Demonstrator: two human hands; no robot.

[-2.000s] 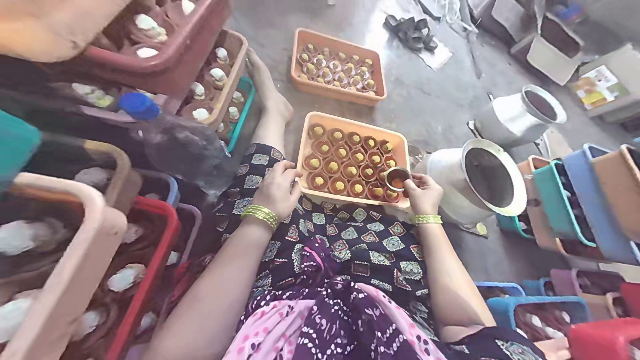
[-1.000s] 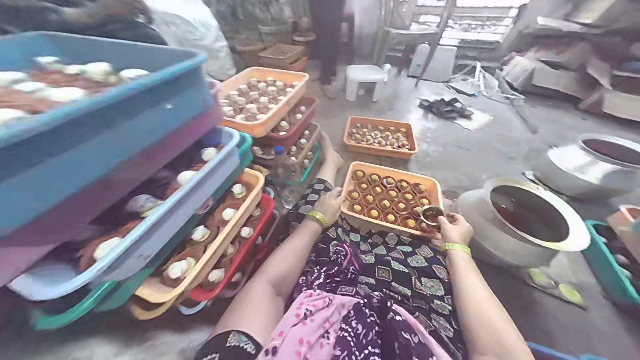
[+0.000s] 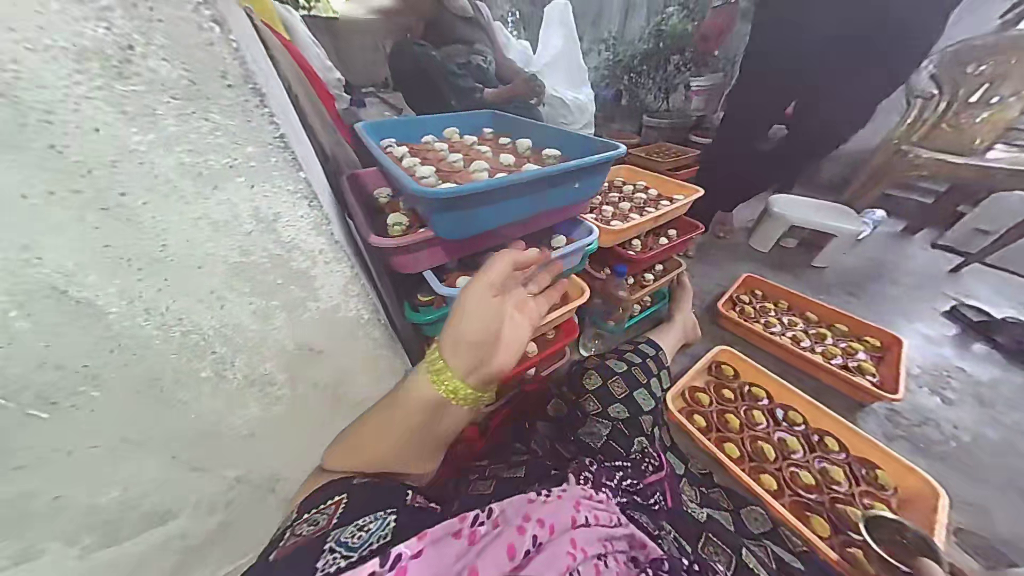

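Note:
My left hand [image 3: 504, 312], with a yellow bangle at the wrist, is raised with its fingers apart and nothing in it, in front of the stacked trays. My right hand [image 3: 928, 565] shows only in part at the bottom right edge and holds a small round metal bowl [image 3: 900, 538] with dark contents. The bowl is over the near corner of an orange plastic tray [image 3: 724, 472], which holds rows of round dark cups with yellow pieces in them. Beyond it lies a second orange tray [image 3: 868, 394] with similar filled cups.
At left, a blue tray [image 3: 520, 200] of white-topped pieces tops a stack. Another stack, with an orange tray [image 3: 632, 232] on top, stands behind a plastic bottle [image 3: 612, 308]. A white stool [image 3: 808, 220], black footwear [image 3: 988, 326], a rough wall [image 3: 160, 280], a seated person and a standing person are around.
My left hand has left the edge of the near orange tray and is raised by the stacks. My right hand still holds the bowl at that tray. The view has swung far to the left.

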